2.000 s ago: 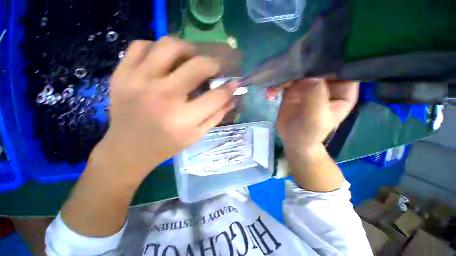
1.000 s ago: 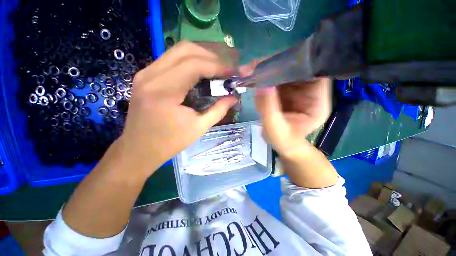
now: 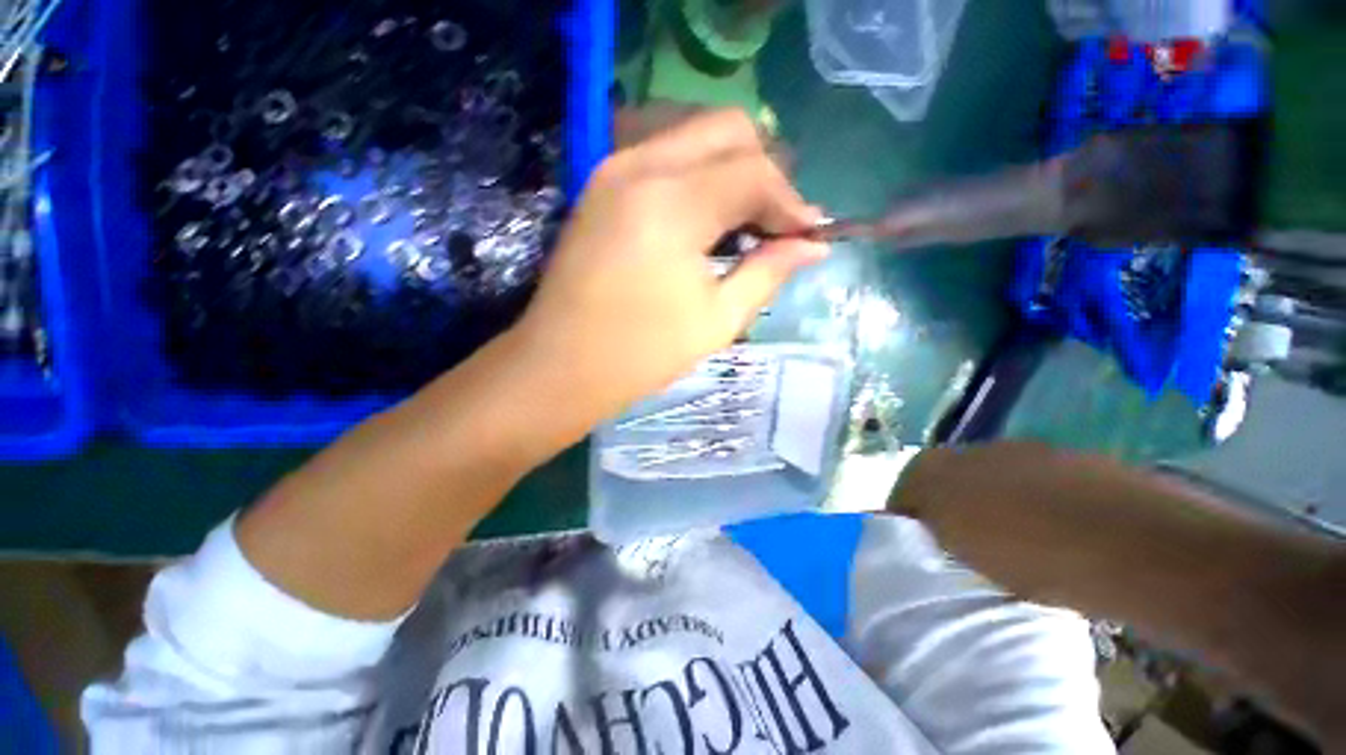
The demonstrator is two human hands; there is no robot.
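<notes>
My left hand (image 3: pixel 664 244) is in the middle, thumb and forefinger nearly together at the tip of the long dark tapered machine nose (image 3: pixel 974 207). A small dark and whitish patch shows between these fingers; whether they hold a pin or ring cannot be told. My right hand is not in view; a blurred bare forearm runs from the lower middle out past the right edge. A clear plastic tray (image 3: pixel 694 509) with thin silver pins (image 3: pixel 694 428) lies just below my left hand.
A blue bin (image 3: pixel 591 89) with many shiny rings (image 3: pixel 362 236) stands at left, another blue bin (image 3: pixel 52 406) with silver rods beyond it. A green machine foot (image 3: pixel 723 30) and clear containers (image 3: pixel 886 44) are at the top. Blue bins (image 3: pixel 1196 317) stand at right.
My right hand has left the machine nose and gone out of view; its forearm now stretches right. My left hand stays at the nose tip. The whole view has shifted, moving the scene rightward.
</notes>
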